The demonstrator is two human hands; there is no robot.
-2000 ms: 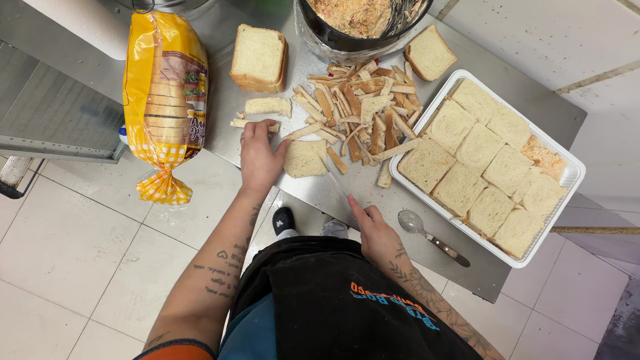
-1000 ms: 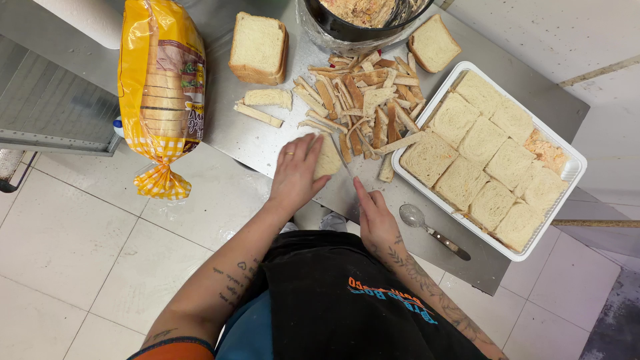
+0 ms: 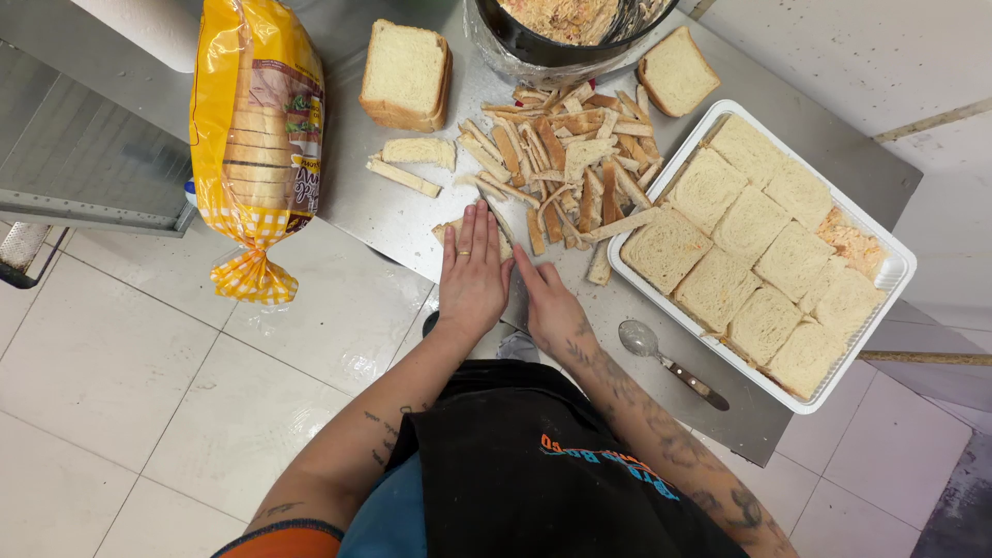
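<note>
My left hand [image 3: 474, 267] lies flat with its fingers together on a slice of bread [image 3: 447, 230] at the steel table's near edge, hiding most of it. My right hand [image 3: 552, 298] grips a knife, its index finger pointing along it; the blade [image 3: 497, 220] runs along the slice's right side, and the handle is hidden in the palm. Just beyond lies a heap of cut bread crusts [image 3: 589, 163]. Two loose strips [image 3: 404, 177] rest left of the heap. On the right, a white tray [image 3: 899, 260] holds rows of crustless bread pieces [image 3: 750, 222] with filling showing at one side.
A bagged loaf [image 3: 260, 132] stands at the left, beside a stack of sliced bread [image 3: 404, 74]. Behind the crusts is a black bowl of filling [image 3: 570, 19], with another bread piece [image 3: 679, 71] to its right. A spoon [image 3: 670, 363] lies near the table's front edge.
My left hand has moved right and now lies flatter over the slice. The slice sat at the hands' left two seconds ago, then was tilted between them. The knife stays in my right hand.
</note>
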